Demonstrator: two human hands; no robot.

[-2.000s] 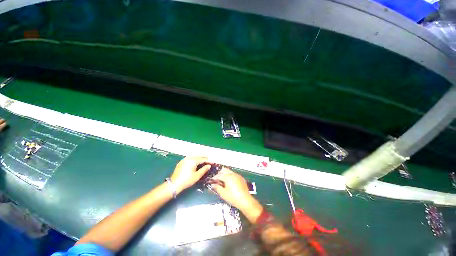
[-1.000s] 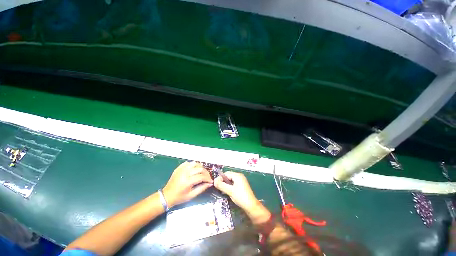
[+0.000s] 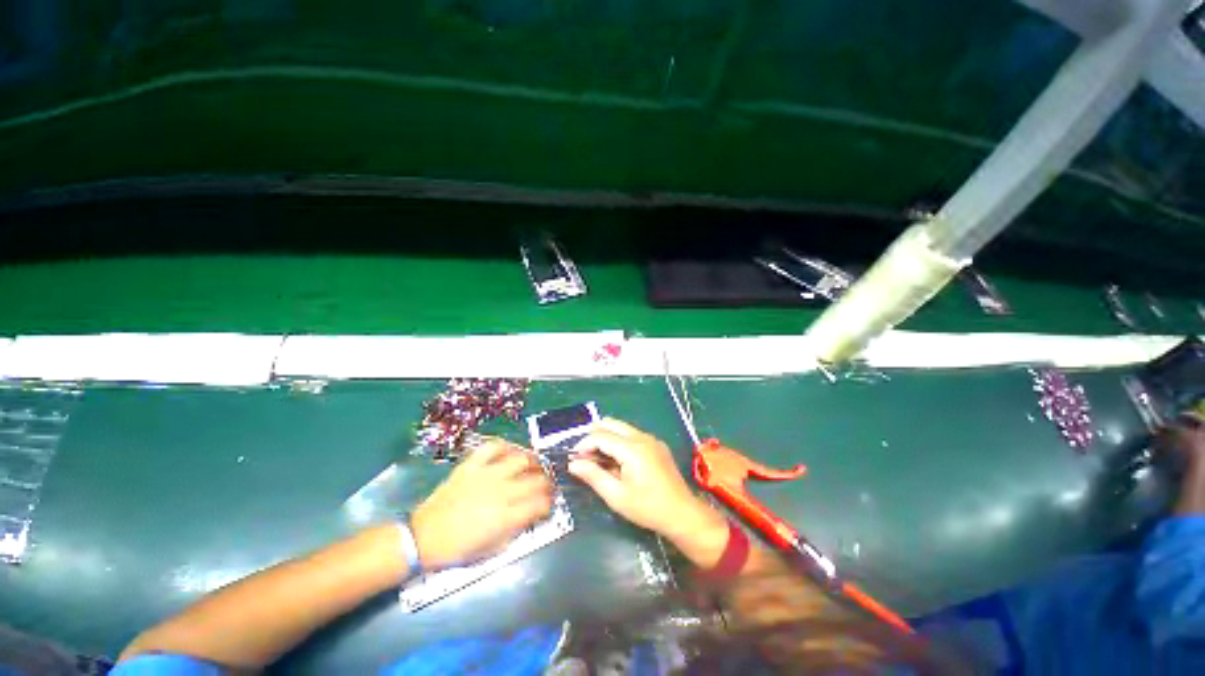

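The phone assembly (image 3: pixel 492 568) lies tilted on the dark green mat, its long white edge showing below my left hand (image 3: pixel 482 508). My left hand covers most of it, with the fingers bent around its upper right part. My right hand (image 3: pixel 637 482) is just right of it, thumb and forefinger close together; I cannot tell whether a small part or tweezers is between them. A small framed piece (image 3: pixel 566 421) with a dark centre lies above both hands. A pile of tiny dark red and silver components (image 3: pixel 469 412) lies above my left hand.
An orange-red air blow gun (image 3: pixel 724 469) lies right of my right hand. A white edging strip (image 3: pixel 436 357) borders the green belt (image 3: pixel 397 299), which bears phone assemblies and a black tray (image 3: pixel 714 280). A taped post (image 3: pixel 888 293) slants in. Another pinkish pile (image 3: pixel 1064 407) and a person's sleeve (image 3: pixel 1176 568) are at right.
My hands have moved from the component pile down to the phone assembly, uncovering the pile and the small framed piece. The view has shifted, and a person's arm now shows at far right.
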